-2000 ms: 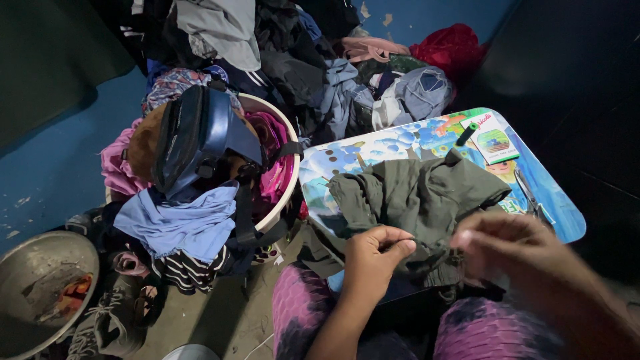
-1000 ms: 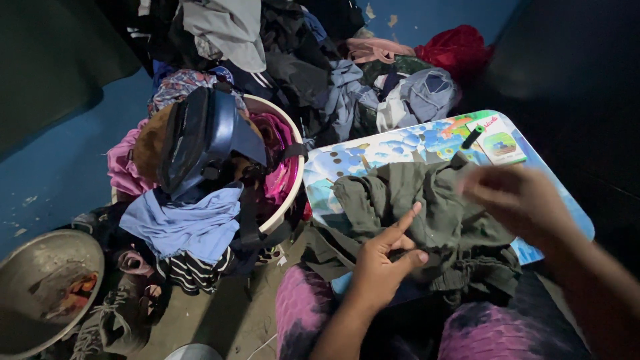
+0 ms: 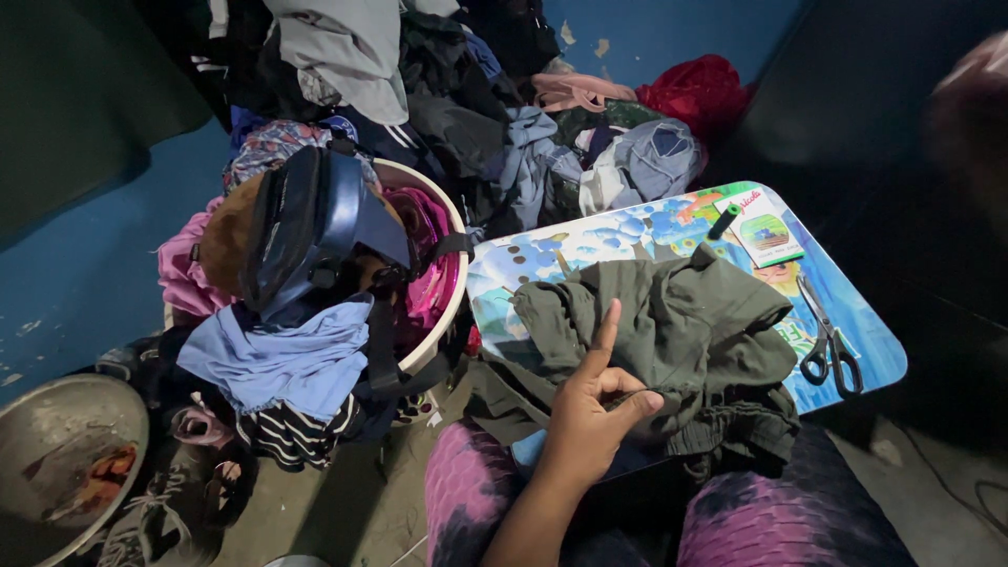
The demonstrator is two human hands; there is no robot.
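Note:
My left hand [image 3: 594, 402] is over a dark olive garment [image 3: 654, 323], index finger extended and thumb near the other fingers; whether it pinches anything is unclear. The garment lies crumpled on a small lap table [image 3: 504, 268] with a printed top. My right hand [image 3: 972, 110] is a blur at the far right edge, well away from the cloth; its fingers cannot be made out. Black-handled scissors [image 3: 825, 346], a dark thread spool with a green end [image 3: 723, 222] and a printed needle packet [image 3: 762, 228] lie on the table's right part.
Left of the table stands a white tub [image 3: 453, 307] heaped with clothes and a dark blue bag [image 3: 307, 220]. A metal basin [image 3: 118, 394] and a worn shoe [image 3: 157, 504] are at lower left. More clothes [image 3: 528, 157] and a red plastic bag [image 3: 697, 94] lie behind the table.
My right hand has moved from above the garment out to the far right. My left hand stays over the cloth. The scissors are now in plain sight.

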